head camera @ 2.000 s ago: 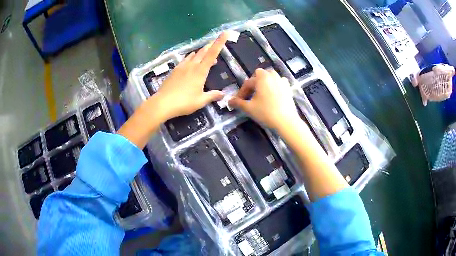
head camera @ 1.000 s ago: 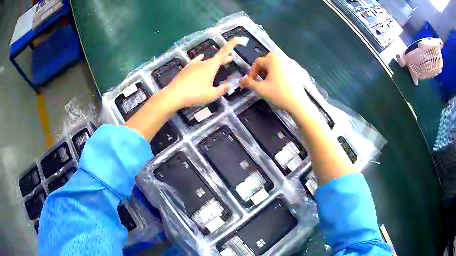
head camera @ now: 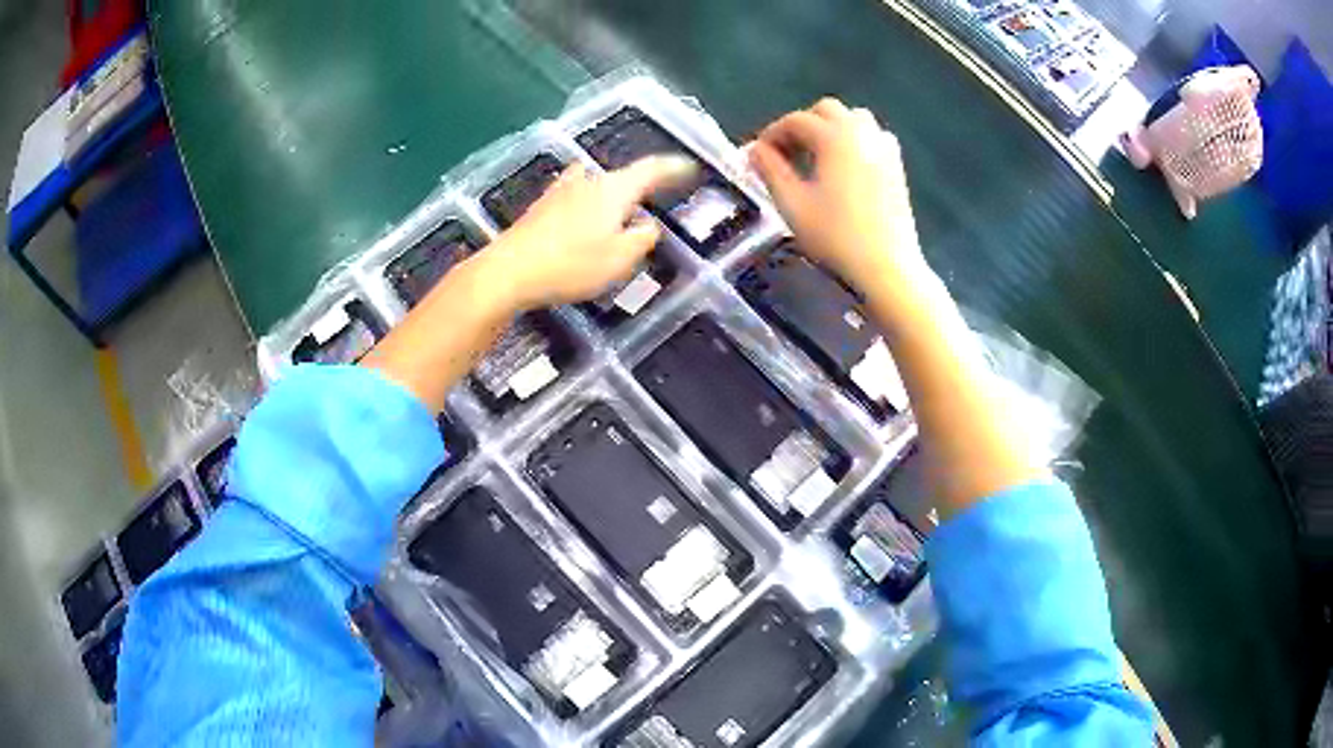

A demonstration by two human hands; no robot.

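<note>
A clear blister tray [head camera: 592, 370] of black phone frames [head camera: 639, 490] fills the middle, wrapped in crinkled film. Small white tape pieces [head camera: 712, 598] sit at the ends of several frames. My left hand [head camera: 578, 237] is above the upper part of the tray, index finger stretched over the top-right frame; nothing shows held in it. My right hand [head camera: 845, 187] is beside the tray's top-right corner, thumb and fingers drawn together. Whether a tiny piece is between them is too blurred to tell. A white piece [head camera: 711, 214] lies on the top-right frame.
Another filled tray [head camera: 120, 563] is lower left, partly hidden by my left sleeve. A blue cart [head camera: 143, 241] stands upper left. A pink fan [head camera: 1210, 135] and parts on a white surface [head camera: 1056, 56] are at upper right. The green bench [head camera: 314, 146] runs around the tray.
The tray has shifted left and down in view. My right hand has moved off the frames to the tray's upper right edge. The white tab on my left index fingertip no longer shows.
</note>
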